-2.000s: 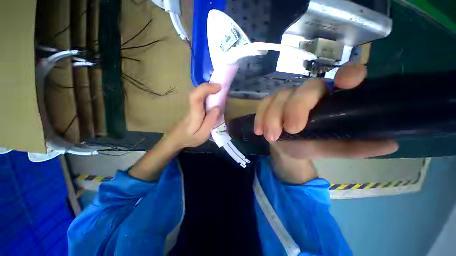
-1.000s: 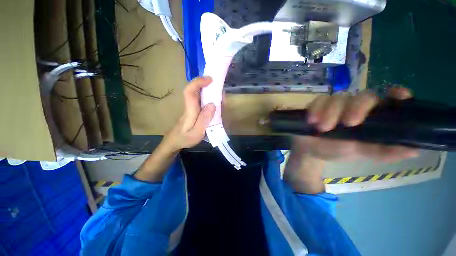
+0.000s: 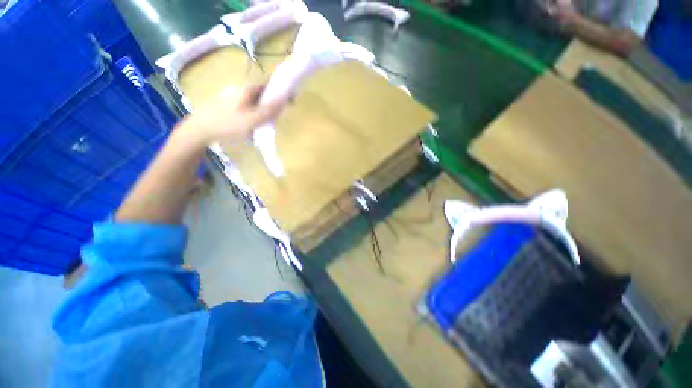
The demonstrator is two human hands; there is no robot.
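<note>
My left hand [image 3: 228,117] holds a white and pale pink cat-ear headband [image 3: 292,70] over the stack of headbands. The top tan cardboard divider sheet [image 3: 349,114] lies under it, with white ends and dark wires sticking out along the stack's sides. Other headbands [image 3: 205,47] lie at the far edge of the stack. My right hand and the screwdriver are not in view.
Another cat-ear headband [image 3: 508,214] stands by the blue tray [image 3: 479,276]. The metal screw feeder [image 3: 599,360] is at the lower right. Blue crates [image 3: 68,144] are at left. A person's arm [image 3: 599,30] shows at top right, beyond the green-edged conveyor [image 3: 470,45].
The view has swung left to the stack. My left hand has carried the headband away from the feeder to above the cardboard. My right hand and the screwdriver have left the picture.
</note>
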